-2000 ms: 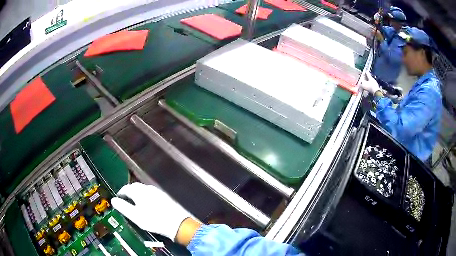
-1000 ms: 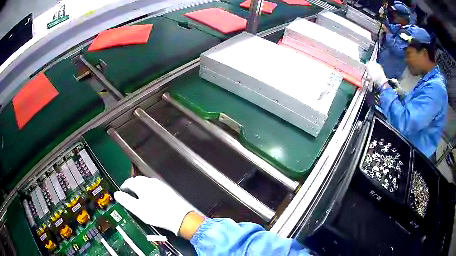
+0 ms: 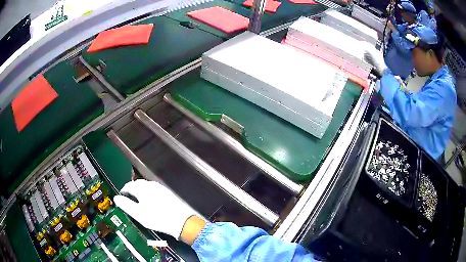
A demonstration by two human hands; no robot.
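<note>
An open power unit (image 3: 66, 204) with a crowded green circuit board lies at the lower left, cut off by the bottom edge. Its yellow-and-black transformers (image 3: 83, 221) stand in a row beside pale upright bars (image 3: 66, 179). My right hand (image 3: 153, 207), in a white glove, lies at the unit's right edge with its fingers pointing left. Whether the fingers grip the edge is hidden. A small white piece (image 3: 157, 243) shows below the hand. My left hand is not in view.
Steel rollers (image 3: 204, 169) lie beyond my hand. A silver-white metal housing (image 3: 276, 77) sits on a green pallet (image 3: 286, 153), with more housings behind. Red foam pads (image 3: 120, 37) lie on pallets at left. Black parts bins (image 3: 391, 164) stand at right, near a person in blue (image 3: 421, 107).
My right hand has stayed at the unit's edge. The view has shifted slightly. The gloved hand of the person in blue has moved up and left onto a housing farther along the line.
</note>
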